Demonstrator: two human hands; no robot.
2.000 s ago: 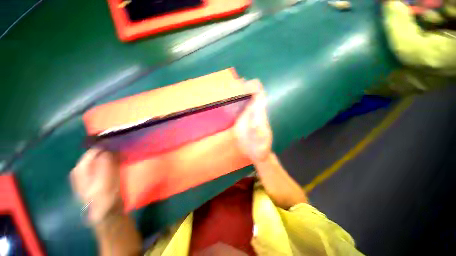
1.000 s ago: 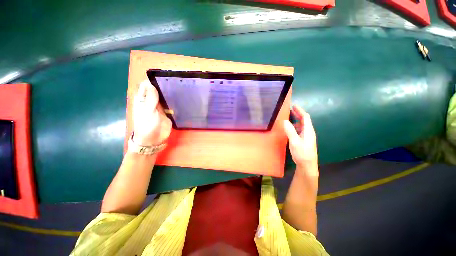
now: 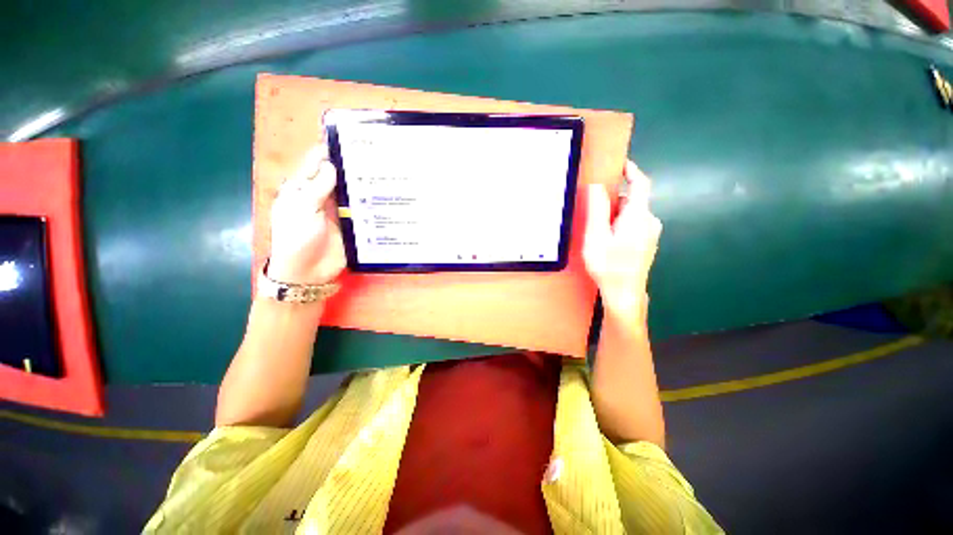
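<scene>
A tablet (image 3: pixel 460 193) with a black border and a lit white page of small text lines is over an orange foam pad (image 3: pixel 449 308). A small yellow tab is at its left edge. My left hand (image 3: pixel 308 225) holds the tablet's left edge, thumb on the border. My right hand (image 3: pixel 622 235) is at the pad's right edge, thumb over the pad and fingers apart, not touching the tablet. A bracelet or watch band is on my left wrist.
A red-orange pad (image 3: pixel 78 272) with a dark tablet (image 3: pixel 26 303) lies at the left on the green mat (image 3: pixel 752 157). A red corner (image 3: pixel 928 10) and a small yellow-black item (image 3: pixel 942 86) are at the upper right. A blue thing (image 3: pixel 852 319) is at lower right.
The tablet was steeply tilted in both hands, then leaned back; now its screen faces me and shows a white page. My right hand has let go of it.
</scene>
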